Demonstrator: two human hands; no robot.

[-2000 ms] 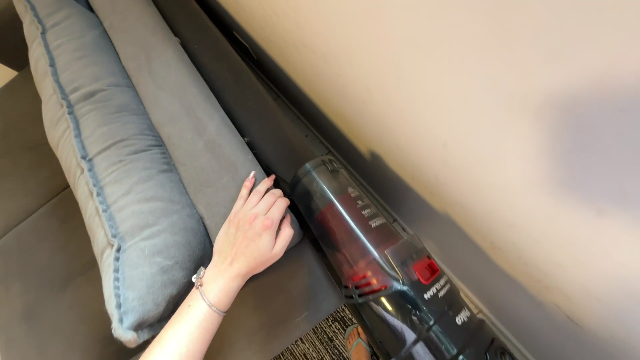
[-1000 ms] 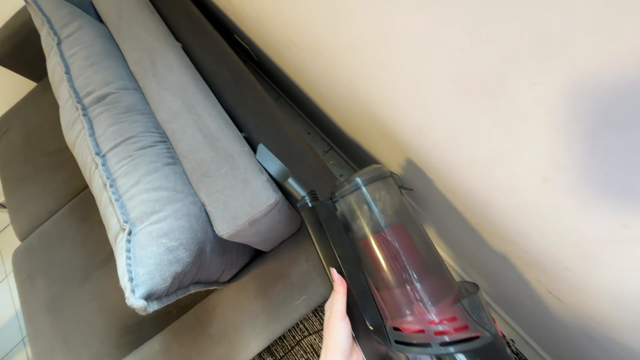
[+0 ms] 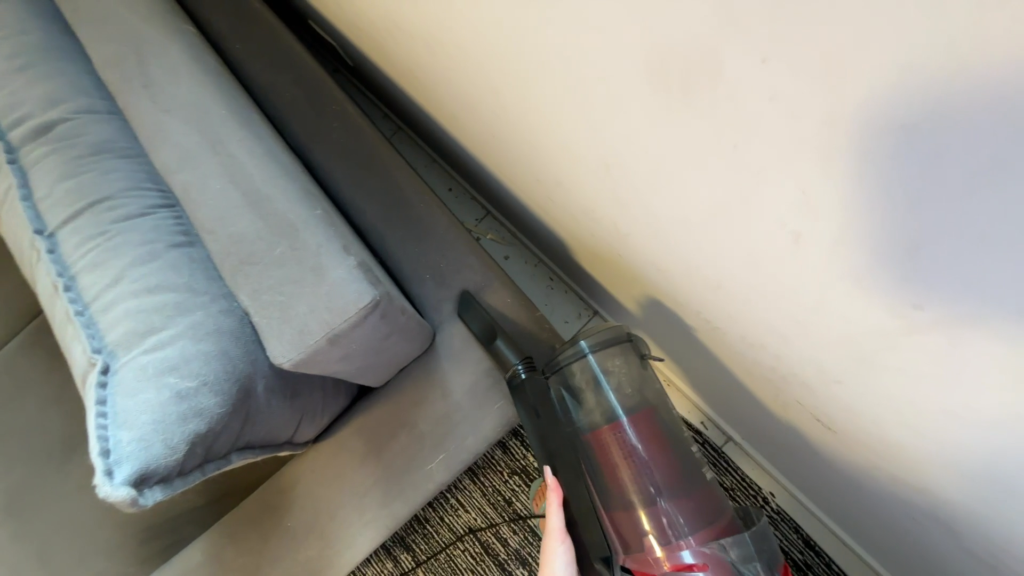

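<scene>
At the bottom of the head view, part of my left hand (image 3: 556, 524) lies along the black side of an upright-type vacuum cleaner (image 3: 572, 472), gripping it, with most of the fingers hidden. The vacuum's clear dust container (image 3: 632, 416) has a red inner part. Its black crevice nozzle (image 3: 480, 320) points up and left, over the sofa frame (image 3: 448, 264) near the corner of a grey back cushion (image 3: 240, 184). Whether the nozzle touches the fabric I cannot tell. My right hand is out of view.
A blue-grey pillow (image 3: 176, 320) leans on the back cushion at left. Between sofa and wall (image 3: 720, 160) runs a narrow strip of tiled floor (image 3: 528, 264) with dark debris. A black-and-white rug (image 3: 480, 496) and a thin dark cord (image 3: 472, 532) lie below.
My left hand has left the corner of the grey cushion and is now at the vacuum's side. The nozzle and the littered floor gap have come into sight.
</scene>
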